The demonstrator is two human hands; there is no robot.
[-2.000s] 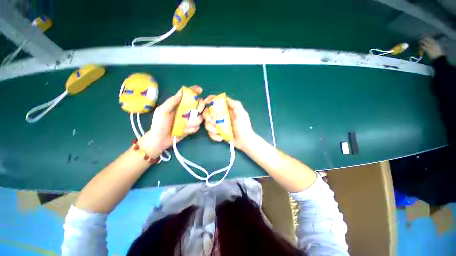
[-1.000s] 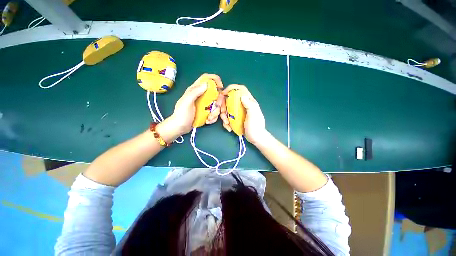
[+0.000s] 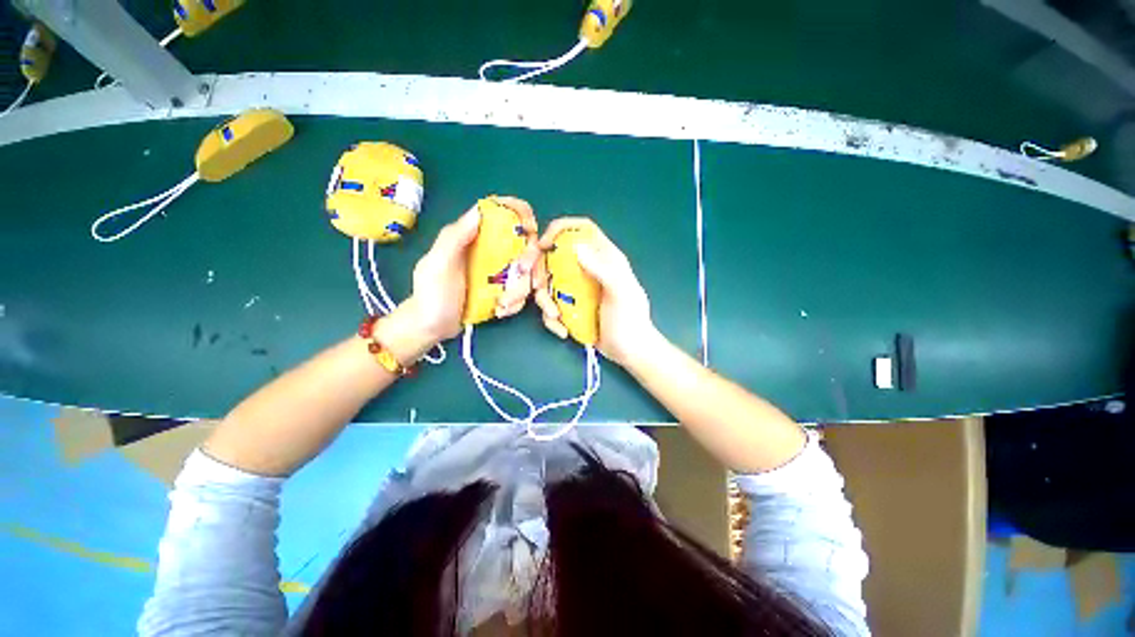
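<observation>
My left hand [image 3: 438, 280] grips a yellow corded unit [image 3: 495, 264] with blue marks and a pale label. My right hand [image 3: 619, 299] grips another yellow corded unit [image 3: 571, 292]. The two units are upright, close together and a little apart, with fingers between them. Their white cord loops hang down and meet near the bench's front edge. A round yellow pair [image 3: 375, 192] lies left of my hands, its white cords running down behind my left wrist. A side-lying yellow unit [image 3: 245, 144] with a white loop lies further left by the rail.
A pale metal rail [image 3: 523, 105] crosses the green bench [image 3: 809, 268]. Beyond it lie several yellow corded units [image 3: 601, 21]. A black block [image 3: 906, 361] and small white piece [image 3: 884, 372] lie at right. An open brown carton [image 3: 890, 498] stands at the front edge, lower right.
The view has shifted. Both hands still hold their units, now tilted slightly differently. Units beyond the rail have shifted in position, and the other person's hand at the right has left the view.
</observation>
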